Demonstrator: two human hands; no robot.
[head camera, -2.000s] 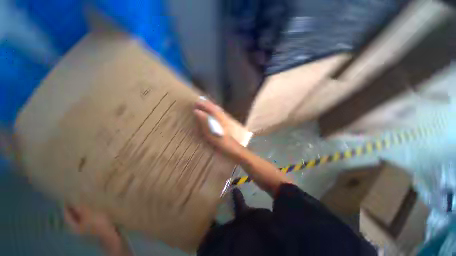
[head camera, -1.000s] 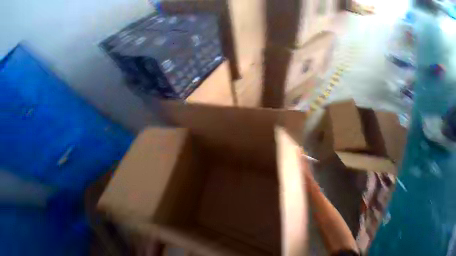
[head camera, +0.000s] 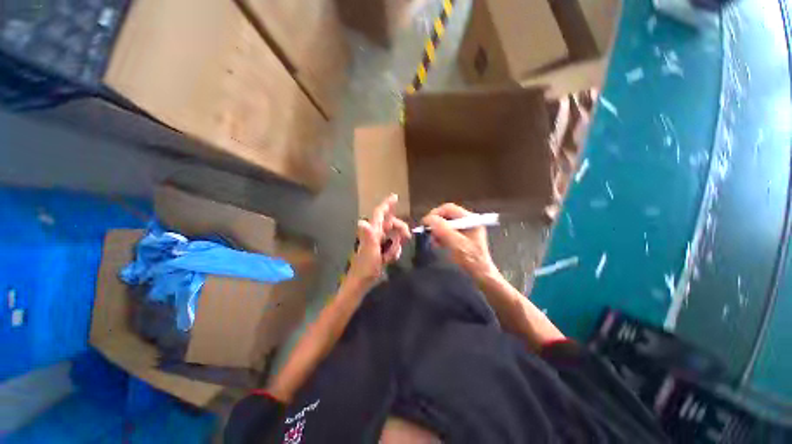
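Observation:
My right hand (head camera: 462, 243) holds a white marker pen (head camera: 473, 221) between its fingers, its dark tip pointing left towards my other hand. My left hand (head camera: 379, 238) is just left of the tip, with its fingers partly spread and partly curled; nothing clear shows in it. An open, empty-looking brown carton (head camera: 478, 147) sits on the floor right beyond both hands, one flap folded out to the left. Whether the pen tip touches the left fingers cannot be told.
Another open carton (head camera: 531, 39) stands farther off. At left, an open carton (head camera: 113, 303) holds blue plastic (head camera: 200, 264). Large cartons (head camera: 217, 95) stand upper left. The green bench (head camera: 625, 191) on the right bears white scraps and black product boxes (head camera: 643, 342). Striped tape (head camera: 426, 56) marks the floor.
The carton handled earlier is out of my hands; an open carton now stands in front of me. My hands have come together before my body, and the view has turned towards the bench.

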